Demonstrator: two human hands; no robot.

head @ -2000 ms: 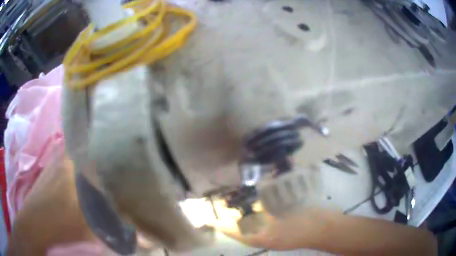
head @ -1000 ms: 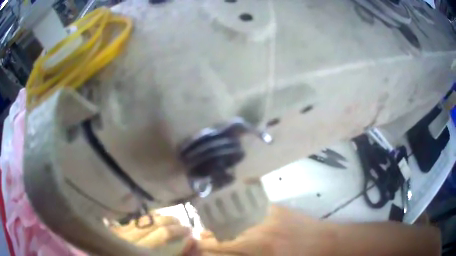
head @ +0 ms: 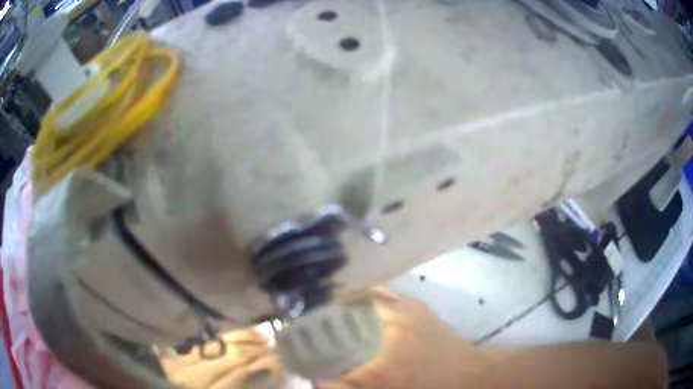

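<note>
The cream sewing machine head (head: 471, 83) fills most of the view. The dark thread tension dial (head: 298, 262) is on its front, with the pale ribbed guard (head: 331, 340) below it. My right hand (head: 410, 334) reaches in from the lower right, partly behind the guard. My left hand (head: 220, 361) is under the head in bright glare at the bottom. The needle area and what the fingers touch are hidden or washed out. Pink fabric (head: 26, 334) is heaped left of the machine.
Yellow cord loops (head: 144, 91) lie on top of the head. On the white table (head: 448, 292) are thread snips (head: 501, 245), black-handled scissors (head: 570, 266) with a silvery tool (head: 617, 285) beside them, and a flat black item (head: 650, 220). A red edge shows at far left.
The view has shifted, so the machine head sits further left and shows more of its side. The left hand, earlier at the pink fabric, is now under the head. The right hand has stayed near the needle area.
</note>
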